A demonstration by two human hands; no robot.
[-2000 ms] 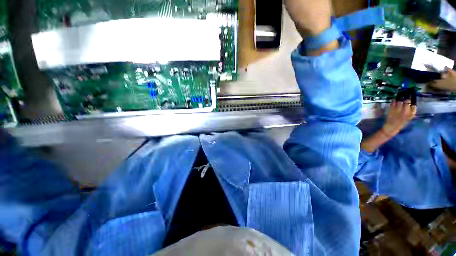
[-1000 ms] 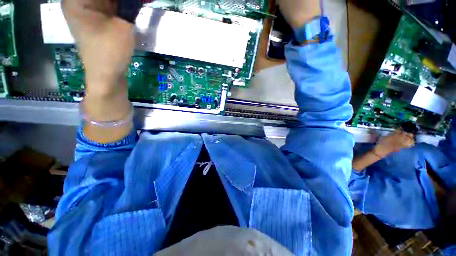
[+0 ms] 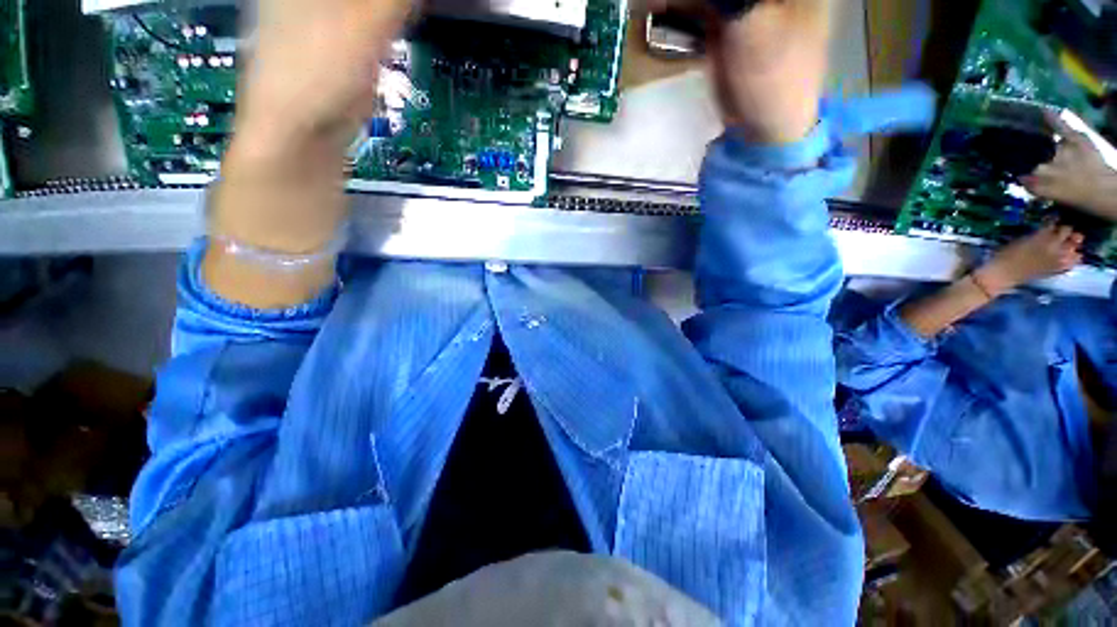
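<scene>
A large green circuit board lies in front of me on the conveyor, with small blue components near its near edge. A large white-silver heatsink crosses it at the top of the picture, partly cut off. My left hand is blurred over the board's left half; its fingers are cut off or hidden at the top edge. My right hand is right of the board, blurred, with dark finger coverings at the top edge. Whether either hand holds something cannot be told.
The silver conveyor rail with a toothed chain runs across in front of me. Another board is at the far left. At right, another worker's hands are over a further board. A dark object lies near my right hand.
My left hand came in from out of view and is now over the board. The heatsink and board appear higher in the picture. My right hand shows lower in the picture.
</scene>
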